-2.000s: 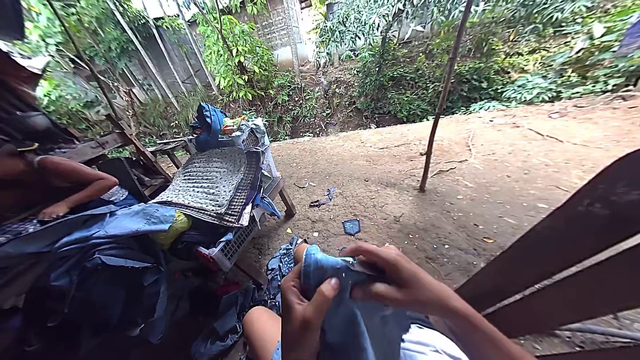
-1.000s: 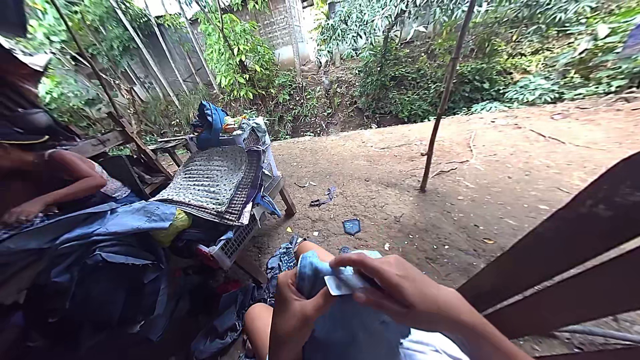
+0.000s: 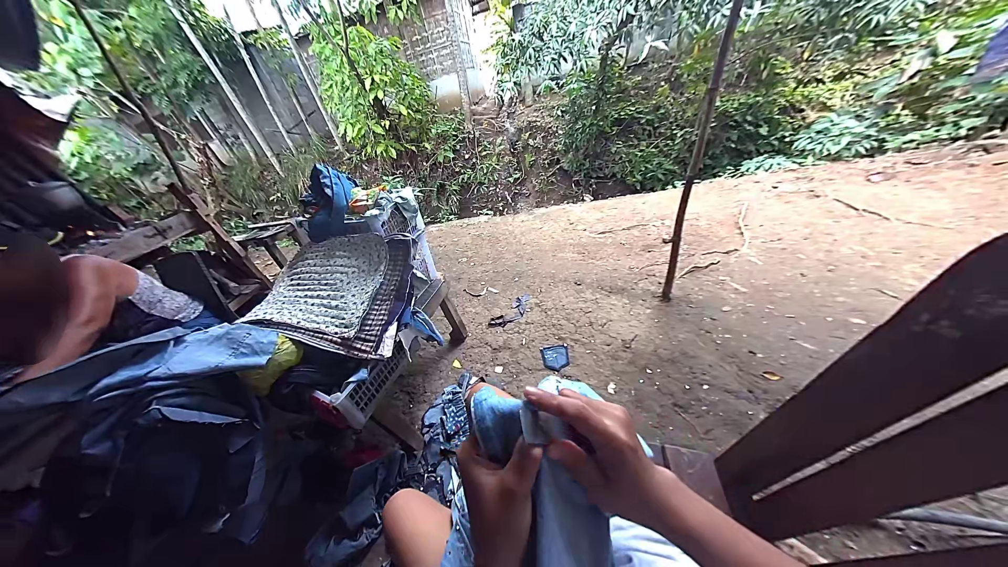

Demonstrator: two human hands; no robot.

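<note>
Light blue denim cloth (image 3: 571,504) hangs over my lap, its upper part bunched between both hands. My left hand (image 3: 500,488) grips a rolled fold of it from below, thumb on top. My right hand (image 3: 594,441) pinches a small, flat, pale grey piece (image 3: 543,423) against the denim; whether that is a blade or a scrap I cannot tell. Just beyond my hands, a dark denim pocket piece (image 3: 555,357) lies on the dirt.
A person's arm (image 3: 83,315) is at the left beside piled denim (image 3: 181,362). Quilted mats (image 3: 323,283) lie on plastic crates on a wooden bench (image 3: 450,315). A thin post (image 3: 697,157) stands ahead. A dark slatted wooden backrest (image 3: 890,394) is at my right. More denim scraps (image 3: 512,311) lie on the ground.
The denim between my hands has been turned and spread, with more light blue cloth showing around my right hand. The other person at the left has moved their arm and leaned lower.
</note>
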